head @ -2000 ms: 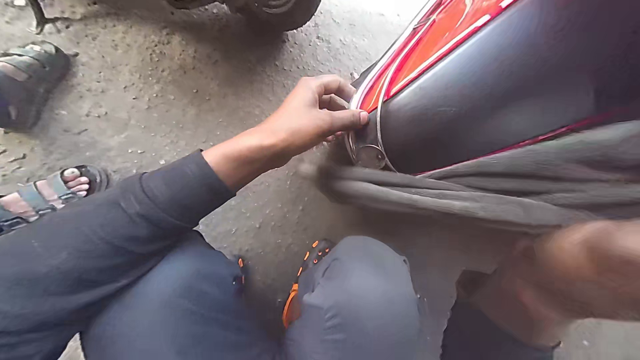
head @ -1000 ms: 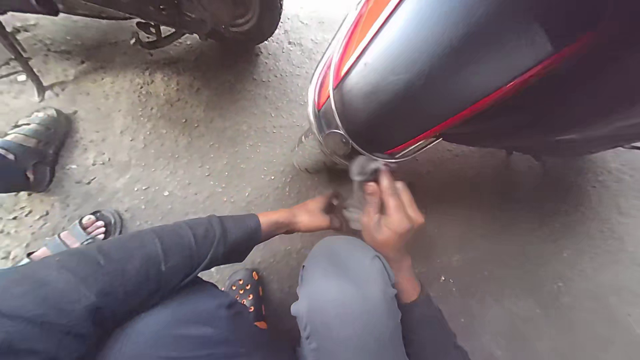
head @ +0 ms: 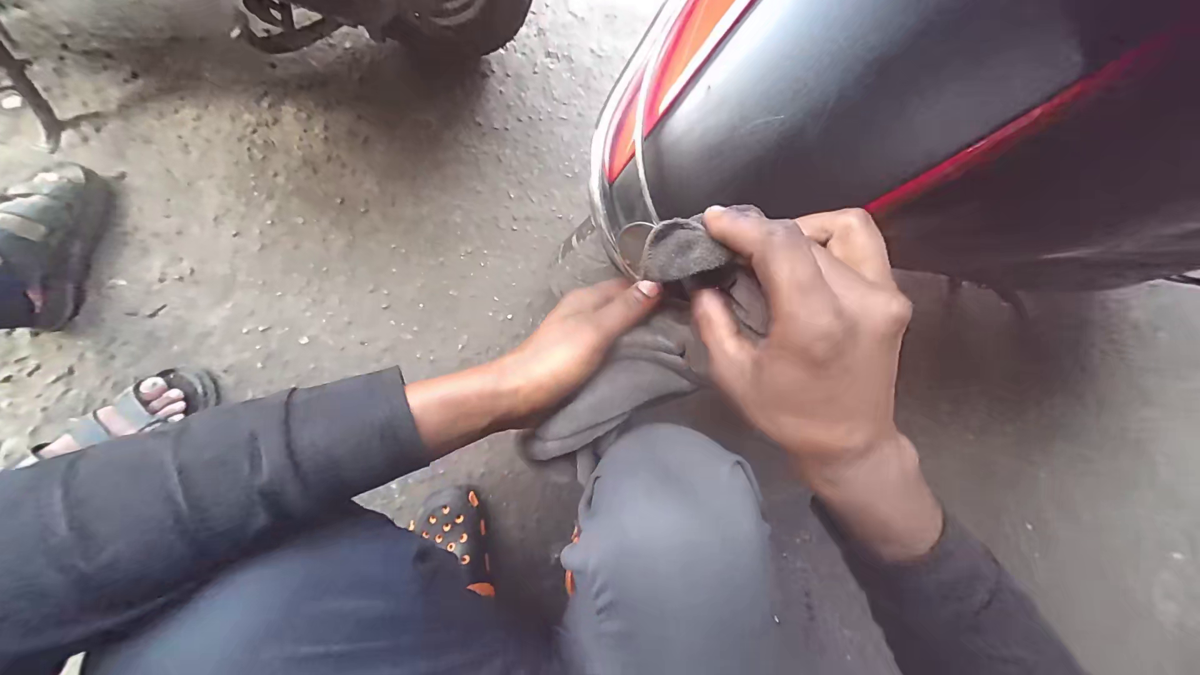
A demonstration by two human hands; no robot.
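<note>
My right hand (head: 816,328) pinches a grey cloth (head: 689,248) between thumb and fingers, against the lower end of a metal guard rail (head: 605,202). That rail curves round the corner of a two-wheeler's dark body panel (head: 806,122) with red trim. My left hand (head: 572,342) has its thumb tip at the bottom of the rail, beside the cloth; the rest of the cloth hangs below it towards my knee. Whether the left fingers grip the cloth underneath is hidden.
Another two-wheeler's tyre (head: 459,23) is at the top, with a metal stand (head: 33,94) at the upper left. Another person's sandalled foot (head: 155,403) and a shoe (head: 56,244) are at the left. My knee (head: 670,506) is just under the cloth.
My left hand first touched the rail, then moved down off it, and is now at its lower end. My right hand has brought the cloth up against the rail from just below.
</note>
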